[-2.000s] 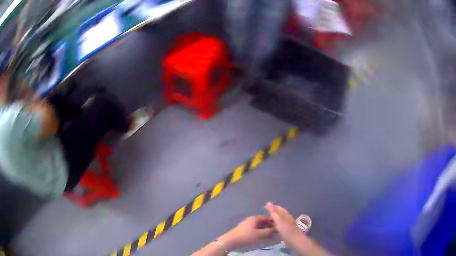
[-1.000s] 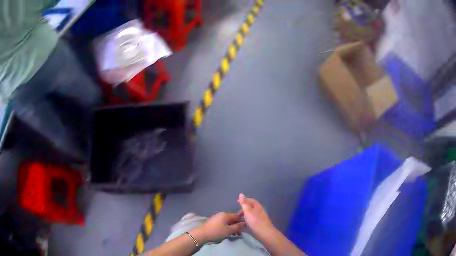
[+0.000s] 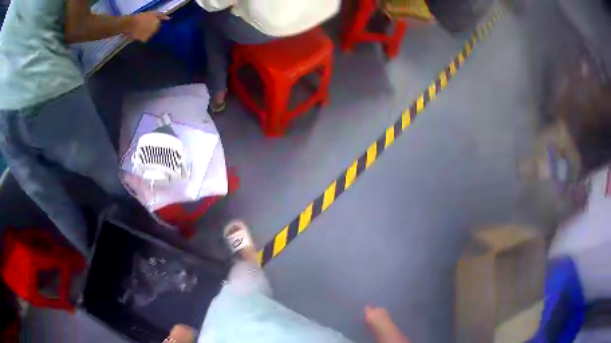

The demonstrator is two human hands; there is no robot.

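Observation:
My left hand (image 3: 179,333) is small at the bottom edge beside a black crate (image 3: 107,258), mostly cut off. My right hand (image 3: 379,320) is small and blurred low right of centre, over the floor; what its fingers do is unclear. Nothing shows held in either. The crate stands on the floor at lower left with crumpled clear plastic (image 3: 157,280) inside. Behind it, a red stool (image 3: 191,216) bears a white bag or sheets (image 3: 204,171) with a white slatted item (image 3: 159,157), perhaps a small fan, on top.
A person (image 3: 40,74) stands at the left by a bench; another sits on a red stool (image 3: 285,67). A red stool (image 3: 43,271) is at far left. Yellow-black tape (image 3: 348,177) crosses the floor. A brown carton (image 3: 499,281) and blue bin (image 3: 563,298) are at right.
My hands, together before, are now apart and lower. The view has turned left and moved forward; the stool with the white bag is nearer, and a foot in a sandal shows ahead.

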